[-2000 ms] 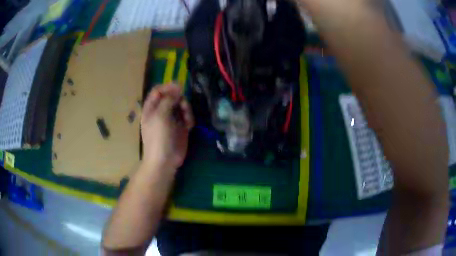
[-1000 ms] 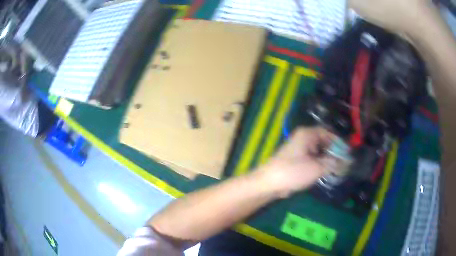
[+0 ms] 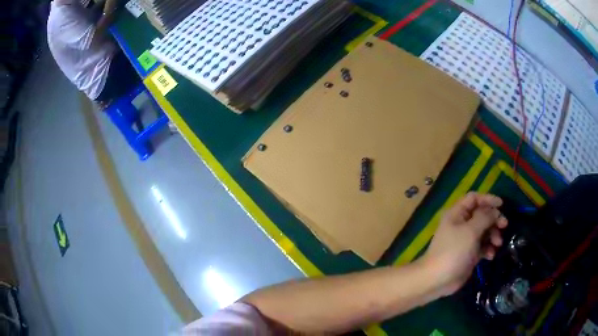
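Observation:
My left hand is at the left side of the black test fixture, its fingers curled; whether a small part is between them cannot be seen. The fixture is cut off by the right edge. Its clear pressing block and thick red lever handle show at the lower right. The tan cardboard sheet lies left of the hand, with a dark ridged strip, a dumbbell-like part and several small dark bits on it. My right hand is out of the picture.
A tray stack with rows of dumbbell parts stands behind the cardboard. White parts trays lie behind the fixture, with thin red and blue leads above them. A person sits at the upper left by a blue stool. The bench edge has yellow tape.
The view has swung left, so the fixture now sits at the lower right. My left hand has moved off the clear block to the fixture's left side. My right arm has left the picture.

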